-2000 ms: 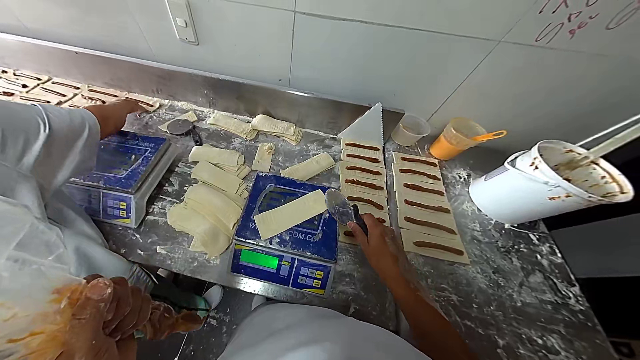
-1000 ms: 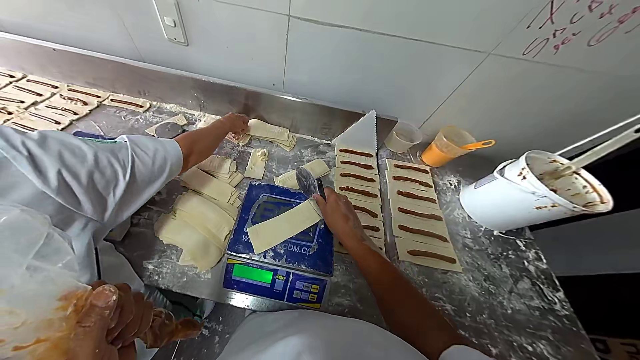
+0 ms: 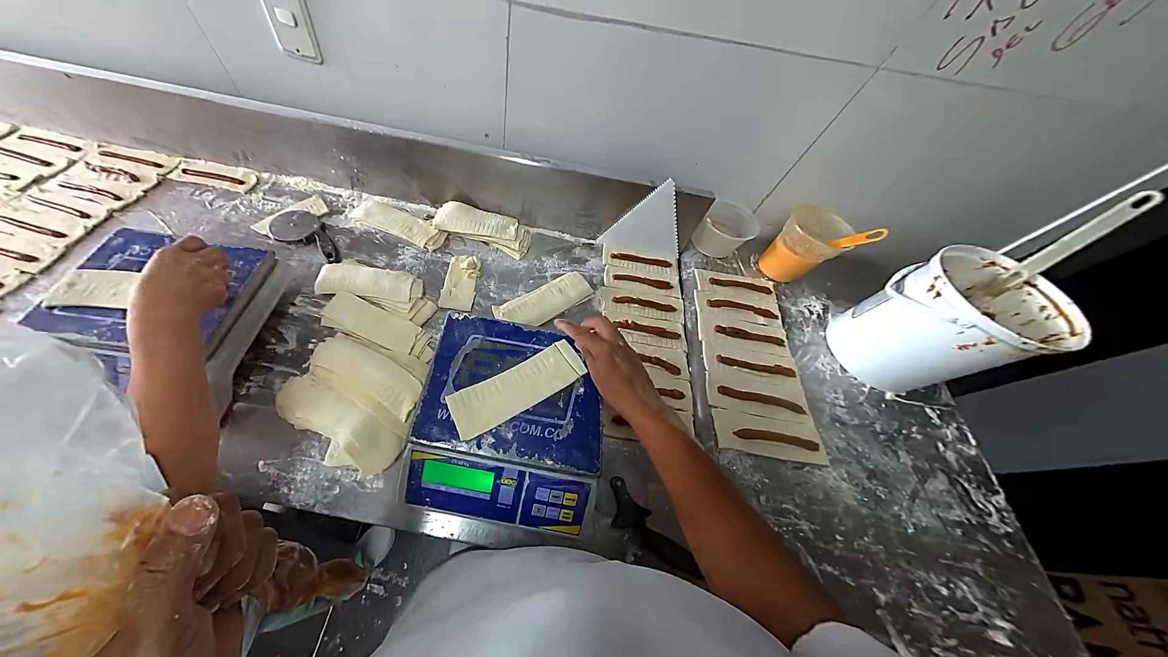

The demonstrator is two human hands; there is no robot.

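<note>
My right hand (image 3: 625,370) is beside the digital scale (image 3: 502,488), its fingers extended near the raised end of a dough strip (image 3: 516,391) lying on the blue platform. It holds no tool. Just right of the scale lies a black-handled cutter (image 3: 630,506), partly hidden. Filled dough strips (image 3: 766,396) in two columns are to the right, one partly under my forearm. Plain dough sheets (image 3: 365,388) are stacked to the left. At lower left, a hand (image 3: 214,557) grips a smeared plastic bag (image 3: 64,511); I cannot tell whether it is my left hand.
A co-worker's hand (image 3: 187,274) is over a second scale (image 3: 246,283). A round cutter (image 3: 297,226) and more dough are near the back ledge. A serrated scraper (image 3: 648,219), clear cup (image 3: 725,228), orange-filled jug (image 3: 803,245) and white bucket (image 3: 912,328) stand rightward.
The cutter has left my right hand and lies beside the scale. My right hand has moved to the strip's upper end. The co-worker's hand has gone from the back dough stacks to the left scale.
</note>
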